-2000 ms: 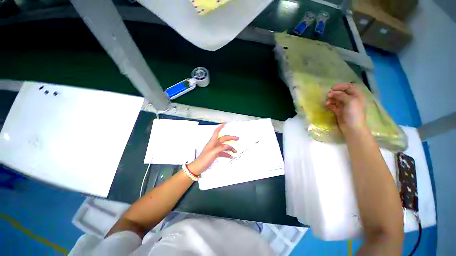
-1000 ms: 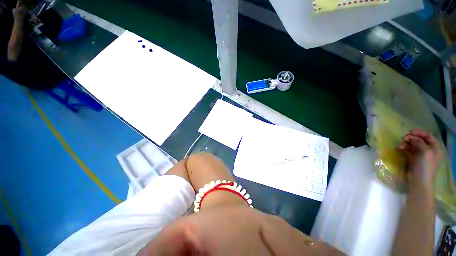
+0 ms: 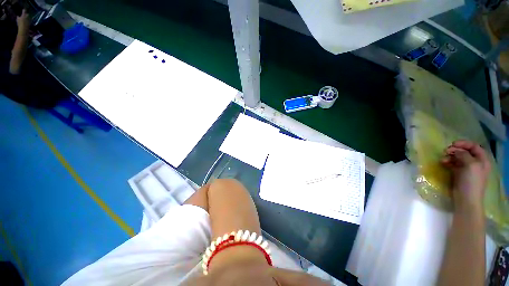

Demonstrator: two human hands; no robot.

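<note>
The inspection record sheet (image 3: 301, 195) lies on the dark green bench edge with a pen (image 3: 323, 179) on it. A smaller white paper (image 3: 249, 139) lies at its left. My left hand (image 3: 245, 276) is raised close to the camera and cut off by the bottom edge; its fingers are out of the picture. My right hand (image 3: 467, 167) rests on the wrapped yellow bundle (image 3: 446, 117), fingers loosely curled, nothing seen in it. A handheld mini fan (image 3: 312, 101) lies on the green conveyor belt behind the papers.
A metal post (image 3: 244, 56) stands at the belt's edge. A white board (image 3: 162, 100) lies left, blister trays (image 3: 159, 187) low beside the bench. White foam sheets (image 3: 404, 223) lie right. A white shelf (image 3: 379, 28) overhangs the belt. More fans (image 3: 443, 56) lie far right. A person's arm (image 3: 20, 44) shows far left.
My left hand has left the record sheet and come up close to the camera. The view has swung left. My right hand stays at the yellow bundle. The fan has shifted slightly right along the belt.
</note>
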